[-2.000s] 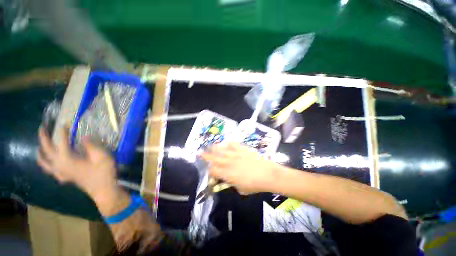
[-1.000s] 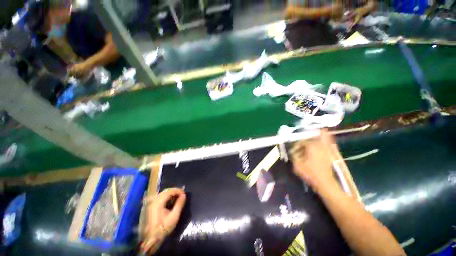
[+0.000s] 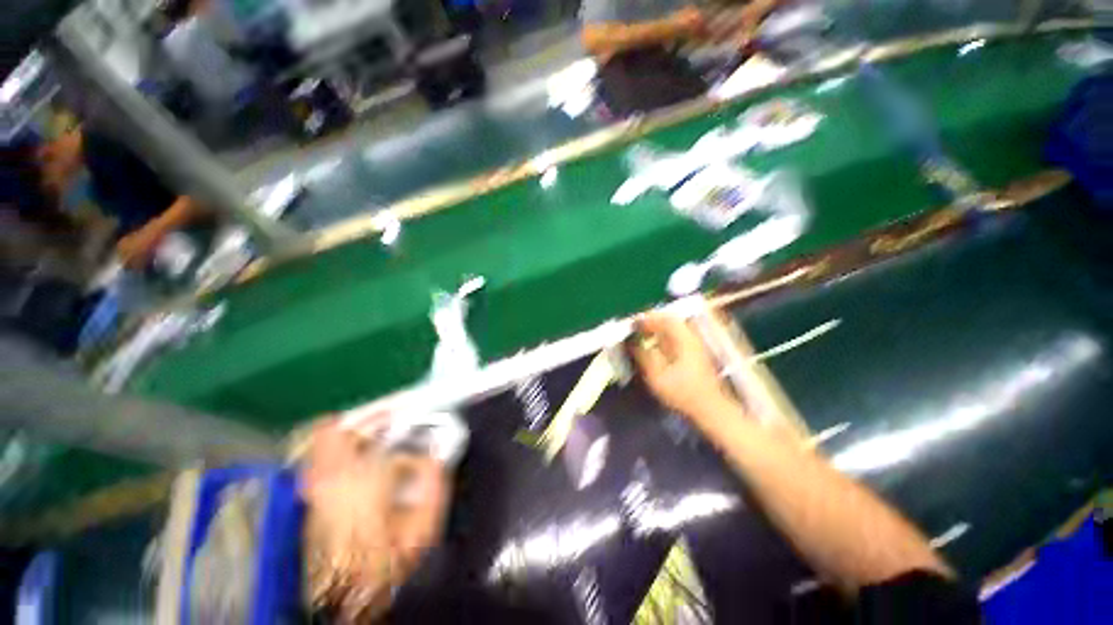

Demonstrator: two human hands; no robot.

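The view is blurred. My left hand [image 3: 366, 513] is at the left edge of the black printed mat [image 3: 500, 488], closed around a white housing [image 3: 430, 437]. A bagged cable [image 3: 452, 336] in clear plastic trails from the housing onto the green belt. My right hand [image 3: 677, 360] is at the mat's far right corner, beside the belt edge. Its fingers are bent, and blur hides whether it holds anything. More white housings [image 3: 720, 195] with bagged cables lie on the belt beyond my right hand.
A blue bin [image 3: 283, 549] of thin silvery bits is left of my left hand. A small dark and white object [image 3: 588, 452] lies on the mat near a yellow stripe. The green conveyor [image 3: 537, 263] crosses beyond. People's arms [image 3: 641, 34] show at the far side.
My left hand now has a white housing with a trailing bagged cable. The view has shifted. The housings on the belt appear farther from my right hand.
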